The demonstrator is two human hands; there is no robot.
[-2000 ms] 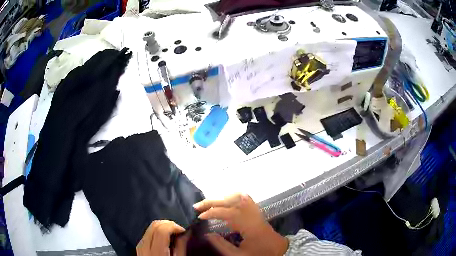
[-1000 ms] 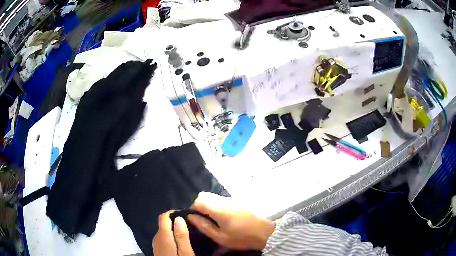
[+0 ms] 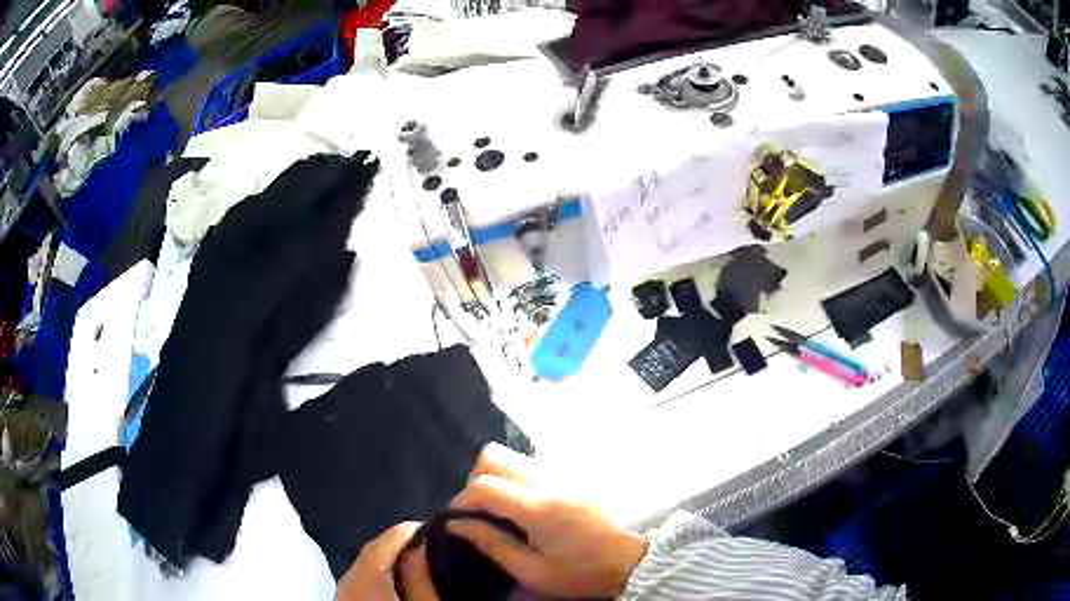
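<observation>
A black garment panel (image 3: 393,440) lies on the white table, its lower end running to my hands at the bottom edge. My left hand (image 3: 381,569) is partly cut off by the frame and pinches the black cloth. My right hand (image 3: 546,534), in a striped sleeve, holds the same cloth, which is folded and bunched between the fingers. The exact fold is hidden. More black panels (image 3: 241,352) with frayed edges lie in a long pile on the left.
The white sewing machine (image 3: 692,176) stands behind, with a blue oval piece (image 3: 573,332) near its needle. Black scraps (image 3: 704,335), pink and blue snips (image 3: 825,358) and a dark rectangle (image 3: 868,305) lie under its arm. A ruler tape (image 3: 810,452) follows the front edge.
The view has shifted, so the table and machine sit further right. My hands stay on the panel's near end; the cloth between them is now turned into a rounded fold.
</observation>
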